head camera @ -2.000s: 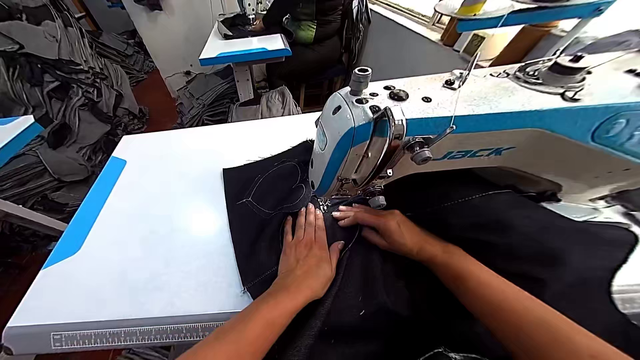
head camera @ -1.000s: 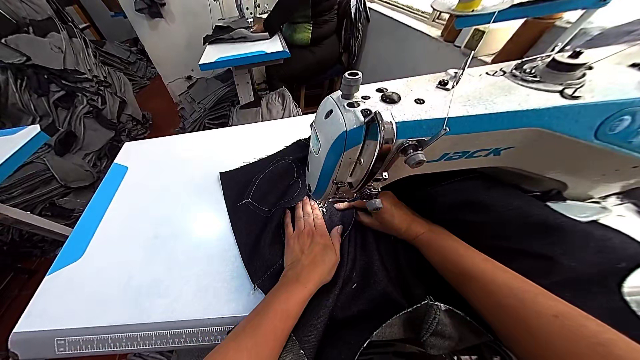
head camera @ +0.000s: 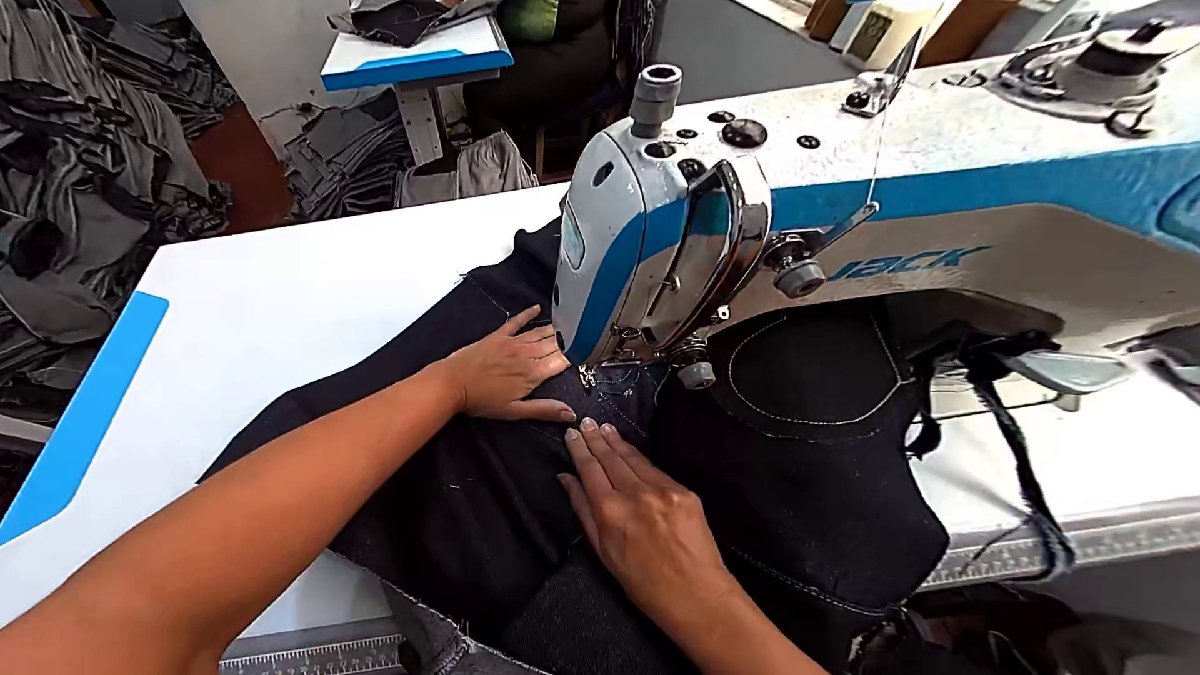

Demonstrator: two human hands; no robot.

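Dark denim fabric (head camera: 450,525) with pale stitch lines lies across the sewing table and passes under the head of a white and blue Jack sewing machine (head camera: 937,206). My left hand (head camera: 511,370) rests on the cloth just left of the presser foot (head camera: 587,375), thumb spread from the fingers. Flat on the same fabric, below the presser foot, is my right hand (head camera: 647,516), its fingers nearly together and pointing toward the foot. A curved stitched outline shows on the cloth under the machine arm. The needle tip is too small to make out.
The white tabletop (head camera: 281,300) has a blue edge piece at left and a ruler strip (head camera: 319,656) along the front. Piles of grey garments (head camera: 84,206) lie at far left. Behind stands another table (head camera: 422,61), with a seated person partly in view. Dark strips hang at right.
The fabric has been turned and shifted under the machine. My left hand has moved to the left side of the presser foot; my right hand has come from the foot's right side to below it.
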